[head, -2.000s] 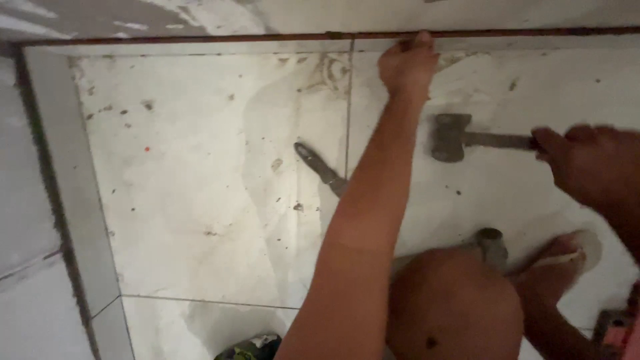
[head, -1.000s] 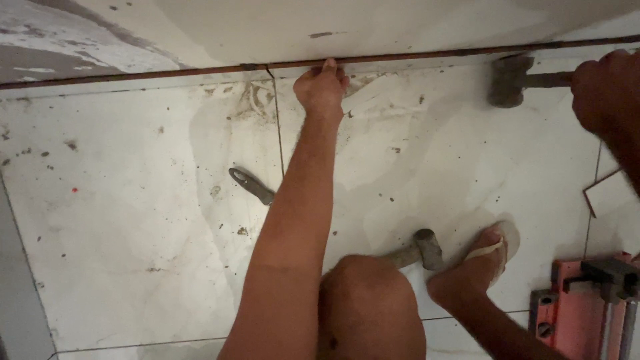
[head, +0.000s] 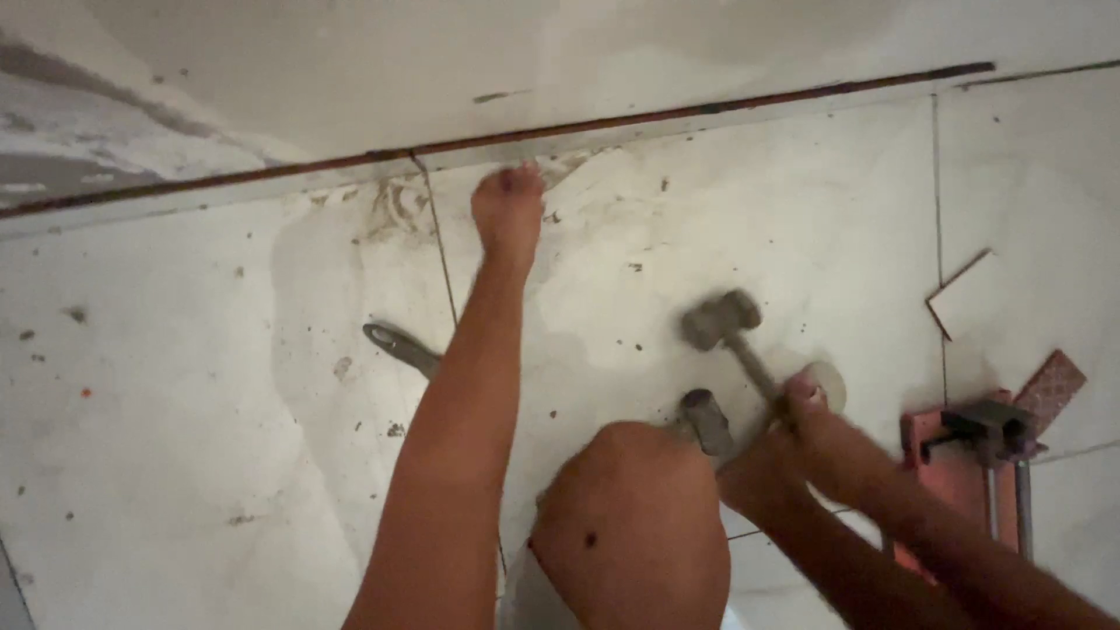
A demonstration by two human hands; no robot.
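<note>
My left hand (head: 509, 206), blurred, has its fingers curled just below the reddish-brown top edge of the baseboard tile (head: 612, 131); whether it holds anything cannot be told. My right hand (head: 801, 402) grips the handle of a mallet (head: 722, 319), whose dark head is over the pale floor tiles (head: 656, 236). Under my right hand lies my sandaled foot, partly hidden. Near my knee a second hammer (head: 707, 422) shows only its head. A dark tool handle (head: 402, 346) pokes out from behind my left forearm.
At the right is a red tile cutter (head: 958, 490) with metal rails. Beside it lie a reddish tile offcut (head: 1054, 389) and a pale offcut (head: 967, 293). The wall (head: 542, 52) rises beyond the baseboard. Small debris dots the floor.
My right hand has brought the mallet from near the baseboard back toward my foot. My left hand has dropped slightly from the baseboard's top edge. The view has shifted to the right.
</note>
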